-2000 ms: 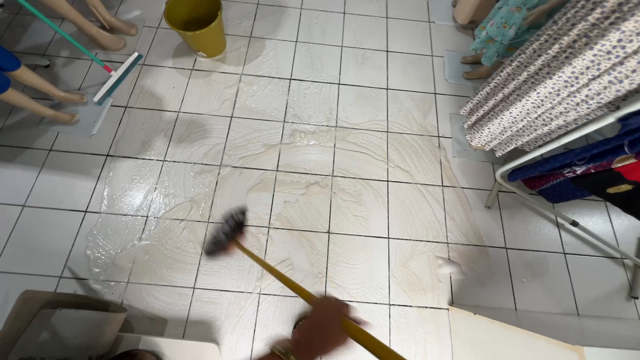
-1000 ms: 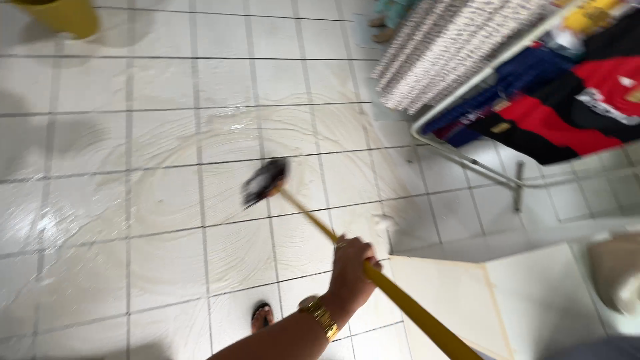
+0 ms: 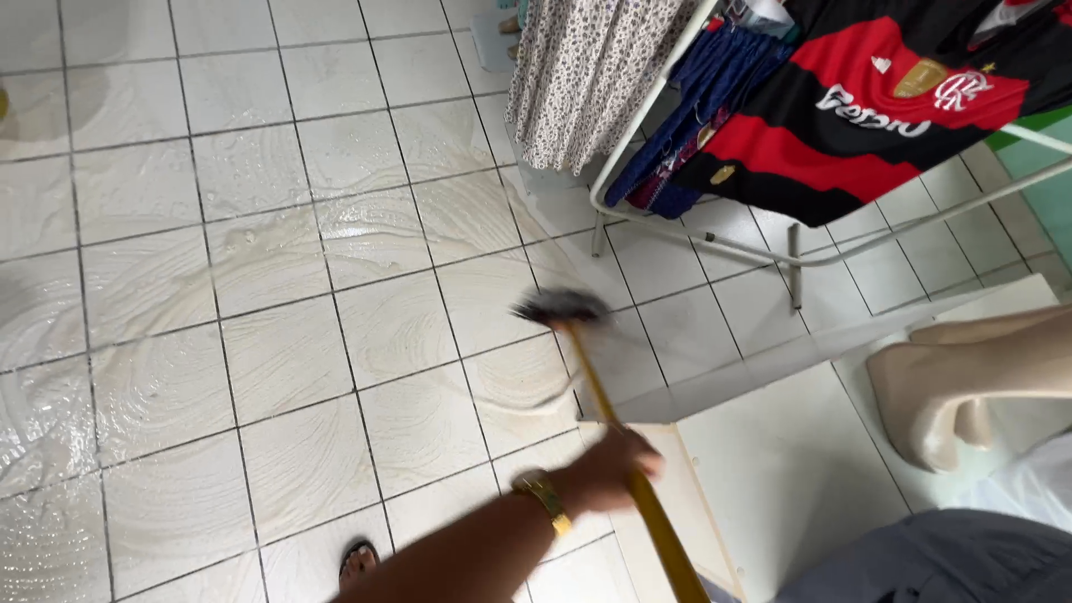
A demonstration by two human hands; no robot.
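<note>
My left hand [image 3: 615, 471], with a gold-coloured watch on its wrist, is closed around the yellow handle [image 3: 662, 536] of a broom. The handle runs from the dark, blurred bristle head [image 3: 563, 306] down to the bottom edge of the head view. Those bristles are over the white tiled floor [image 3: 402, 327], at the right side of a wet area with curved streaks of cloudy liquid. My right hand is not in view.
A white metal rack [image 3: 596, 197] holds a red and black jersey [image 3: 846, 126] and blue garments. Patterned cloth [image 3: 578, 84] hangs beside it. At right, mannequin feet [image 3: 930, 402] stand by a low white panel [image 3: 754, 368]. A sandalled foot [image 3: 358, 559] shows below.
The broom head has swept across the wet tiles to the right, toward the rack, with my left hand still on the handle. The view has swung right, and the yellow bucket is almost out of it.
</note>
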